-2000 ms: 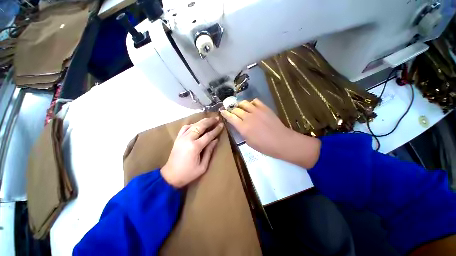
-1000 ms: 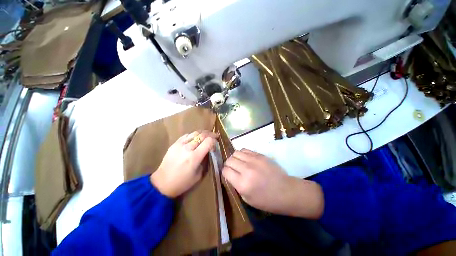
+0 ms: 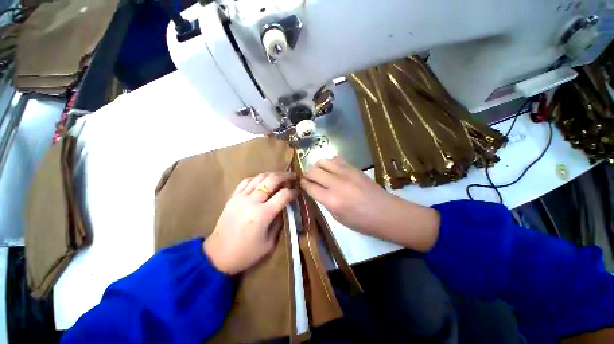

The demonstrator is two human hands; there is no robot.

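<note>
A brown fabric panel point(image 3: 202, 195) lies on the white table with its top right corner at the presser foot point(image 3: 293, 140). A zipper point(image 3: 320, 259) with a gold line runs down from the foot along the panel's right edge. A white strip shows between the brown layers below my fingers. My left hand point(image 3: 250, 218), with a ring, lies on the panel, its fingertips gripping the edge. My right hand point(image 3: 357, 199) pinches the zipper and edge just below the foot. The fingertips of both hands nearly meet; what lies between them is partly hidden.
The white sewing machine point(image 3: 404, 33) spans the top. A zipper bundle point(image 3: 417, 127) lies right of the needle, a darker bundle point(image 3: 584, 121) at far right. A black cord point(image 3: 515, 181) loops on the table. Brown panels point(image 3: 50, 218) sit at the left edge, a larger pile point(image 3: 57, 44) beyond.
Since one second ago, my right hand has moved up and closer to the foot, and the zipper lies differently below it. Since two seconds ago, the panel's right edge has opened, showing the white strip.
</note>
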